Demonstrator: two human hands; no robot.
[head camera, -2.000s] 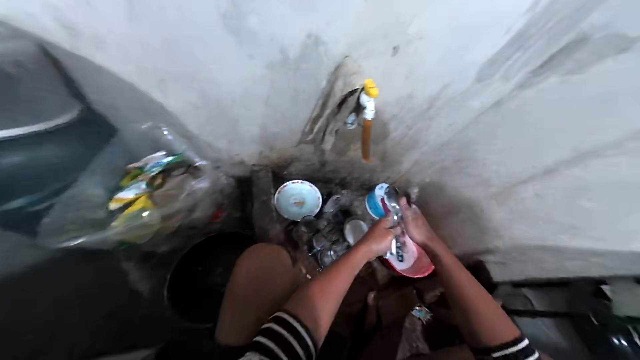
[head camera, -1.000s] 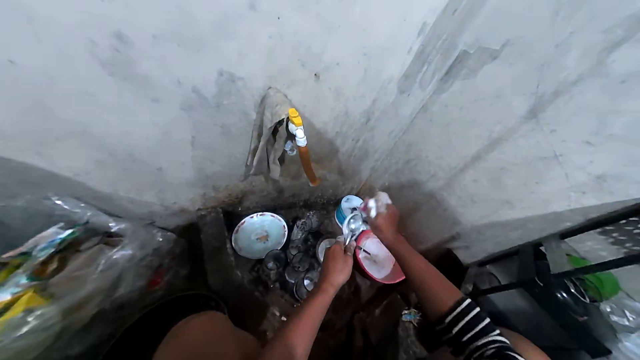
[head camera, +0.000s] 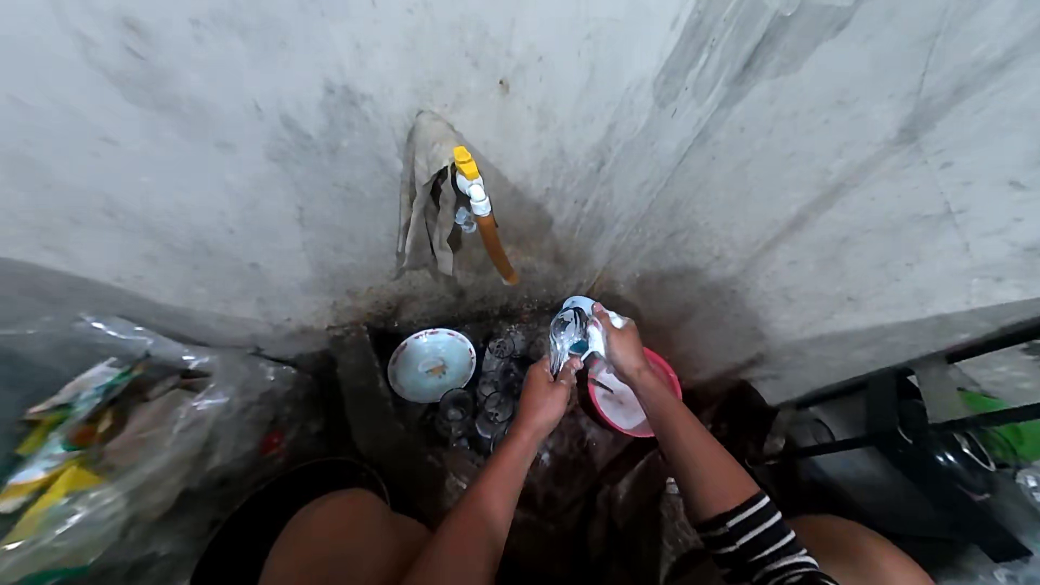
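Observation:
Near the middle of the head view, my left hand (head camera: 546, 394) grips a shiny metal ladle or large spoon (head camera: 567, 329) by its lower part. Against its right side, my right hand (head camera: 624, 345) holds a soapy white scrubbing cloth or sponge (head camera: 597, 335). Just below the right hand is a pink basin (head camera: 668, 375) with whitish sudsy water and a utensil handle in it. A pale, blue-rimmed container (head camera: 578, 302) shows partly behind the ladle. Drinking glasses (head camera: 497, 406) stand in a cluster left of my left hand, beside a pale bowl with a patterned rim (head camera: 431, 366).
On the wall, a tap with a yellow handle (head camera: 465, 162) and a brown hose (head camera: 496, 250) hangs beside a grey cloth (head camera: 428, 211). A low concrete ledge (head camera: 361, 398) borders the wash area. Plastic bags (head camera: 122, 439) lie left; a black metal rack (head camera: 894, 406) stands right.
The hands stay close together at the metal utensil. My right hand, raised a little apart from it one second ago, is now against it. The view has shifted.

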